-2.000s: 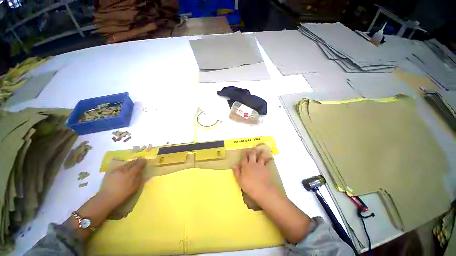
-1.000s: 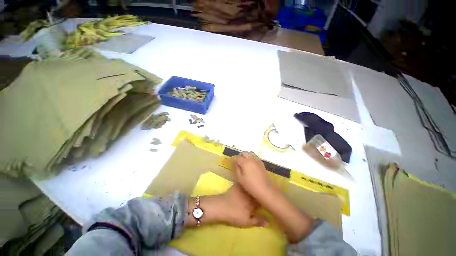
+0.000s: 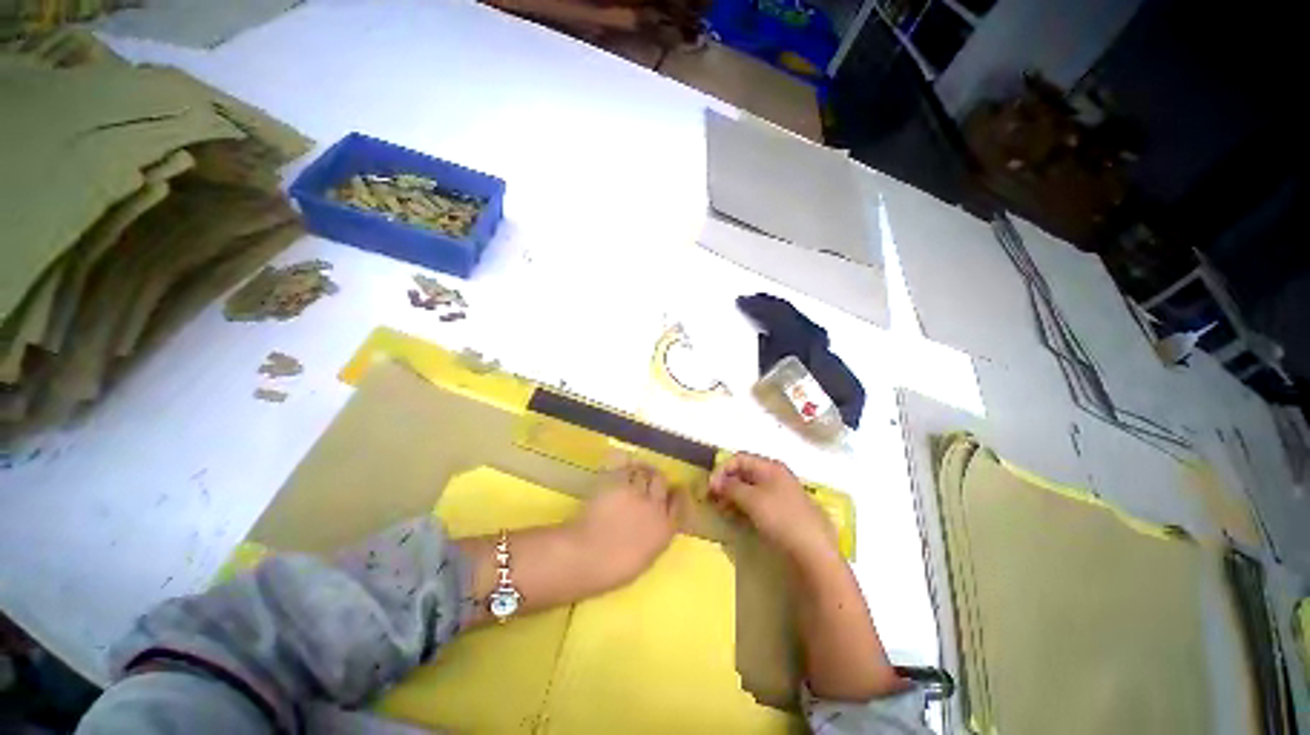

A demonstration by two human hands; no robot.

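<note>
A khaki bag panel (image 3: pixel 385 457) with yellow lining (image 3: pixel 632 646) lies before me, its top edge against the yellow template (image 3: pixel 448 375) with a black strip (image 3: pixel 621 425). My left hand (image 3: pixel 628 520), with a watch on the wrist, rests on the panel's top edge right of centre, fingers bent. My right hand (image 3: pixel 776 506) is just right of it at the template, thumb and fingertips pinched near the black strip's right end. Whether either hand holds a small piece is too small to tell. Loose small tabs (image 3: pixel 282 290) lie left of the template.
A blue box (image 3: pixel 400 204) of tabs stands at the back left, beside a thick khaki stack (image 3: pixel 108 201). A tape ring (image 3: pixel 687 362), clear tub (image 3: pixel 799 398) and dark cloth (image 3: pixel 805 345) lie beyond the template. Another khaki stack (image 3: pixel 1078 589) is at right, grey sheets (image 3: pixel 793 187) behind.
The view has shifted. My hands were apart on the panel, then crossed at the template's middle; now they are side by side, with the right hand further right at the template.
</note>
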